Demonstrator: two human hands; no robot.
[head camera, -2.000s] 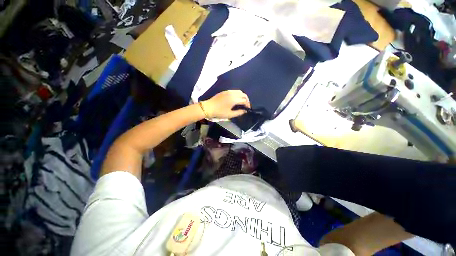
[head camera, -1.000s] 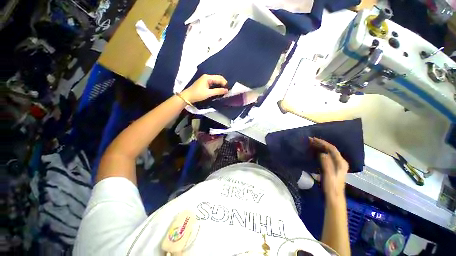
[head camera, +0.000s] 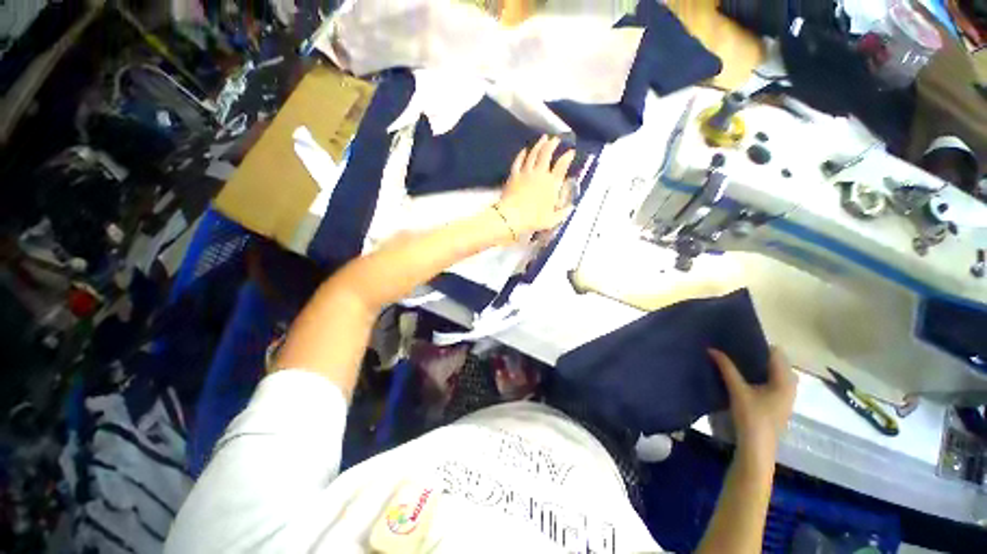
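Note:
A navy cut panel (head camera: 660, 368) hangs over the near table edge and my lap. My right hand (head camera: 758, 395) grips its right end, thumb on top. My left hand (head camera: 539, 195) lies with fingers spread on another navy panel (head camera: 465, 152) on the table, left of the machine; whether it grips the cloth does not show. A long navy piece (head camera: 363, 173) lies at the left over the table end. White cloth or paper lies under and beside the navy panels. The sewing machine head (head camera: 779, 184) stands at the right, with nothing navy under its needle area.
Thread snips (head camera: 863, 403) lie open at the right table edge. Tan cardboard (head camera: 292, 162) is at the left table end. Pale crumpled cloth (head camera: 433, 43) lies at the back. A blue crate (head camera: 216, 260) stands at the left, with scraps on the floor beyond.
My left hand has moved up and right onto the table panel, its fingers now spread. My right hand has shifted to the right end of the lap panel, which is now tilted and spread wider.

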